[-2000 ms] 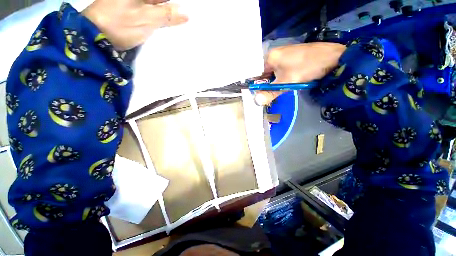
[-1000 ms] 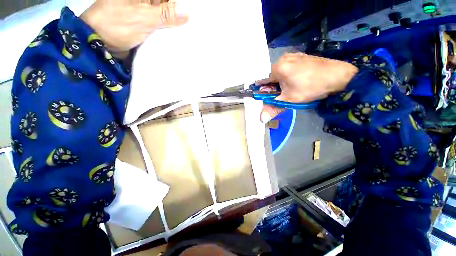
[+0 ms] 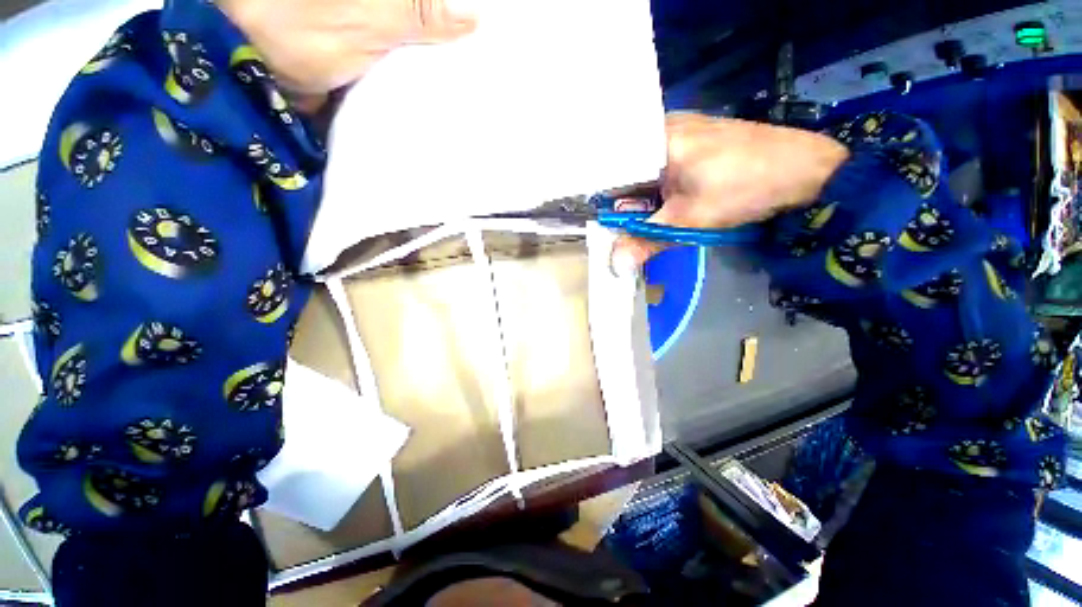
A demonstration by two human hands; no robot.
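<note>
The white sheet [image 3: 510,113] is lifted at the top centre, and my left hand [image 3: 344,42] holds it near the top edge of the picture, partly cut off. My right hand [image 3: 736,172] grips the blue-handled scissors [image 3: 676,229]; their dark blades lie along the sheet's lower edge, partly hidden by it. Below them the white waste web [image 3: 504,391] forms a ladder-like grid over the tan cutting board [image 3: 445,356]. A loose white cut piece [image 3: 326,445] lies on the web at the lower left, partly behind my left sleeve.
A round blue tub [image 3: 682,308] stands below my right hand. A small tan scrap [image 3: 748,359] lies on the grey floor. A blue machine front with knobs and a green button [image 3: 1029,34] is at the upper right. A dark-framed rack [image 3: 742,504] holds items at the lower right.
The sheet and both hands have shifted slightly right in the picture. The scissors' handles looked more spread one second ago and are closer together now. The cut piece still lies on the web.
</note>
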